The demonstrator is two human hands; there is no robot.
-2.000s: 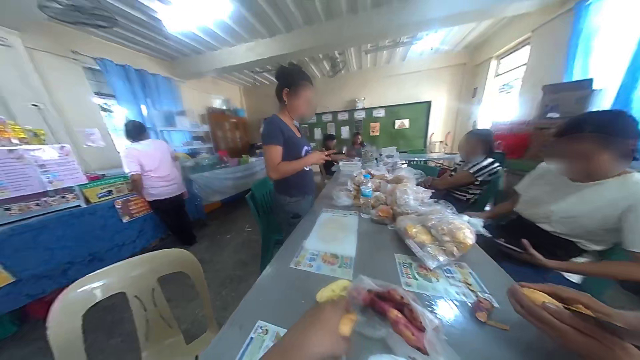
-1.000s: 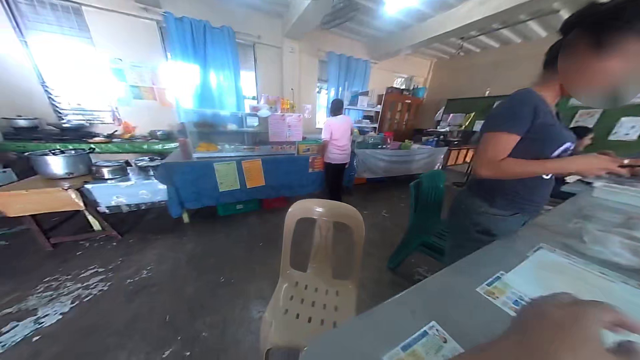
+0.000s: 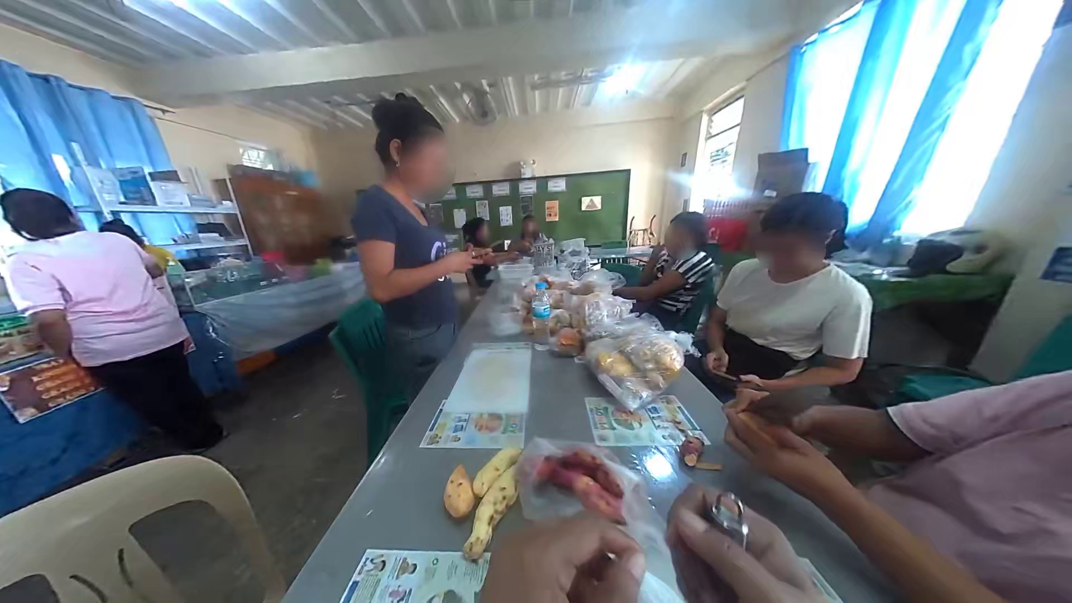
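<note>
My left hand (image 3: 565,557) is at the bottom centre with its fingers curled; whether anything is inside them is hidden. Beside it, my right hand (image 3: 737,544) is closed around a small metal tool (image 3: 729,517), perhaps a peeler, whose looped end shows above the fingers. Just beyond my hands lies a clear plastic bag (image 3: 536,486) with red-skinned sweet potatoes (image 3: 586,481) in it. To its left, several pale yellow and orange sweet potatoes (image 3: 490,511) rest on the grey table (image 3: 394,502).
Printed leaflets (image 3: 477,429) and a white board (image 3: 490,377) lie on the table. Farther back are a water bottle (image 3: 542,316) and filled plastic bags (image 3: 636,360). A co-worker's hands (image 3: 766,435) are close on the right. A beige plastic chair (image 3: 193,494) stands at the left.
The view has swung left and back to the table. Both my hands are now together in front of the bag; one second ago only one hand showed, low at the right.
</note>
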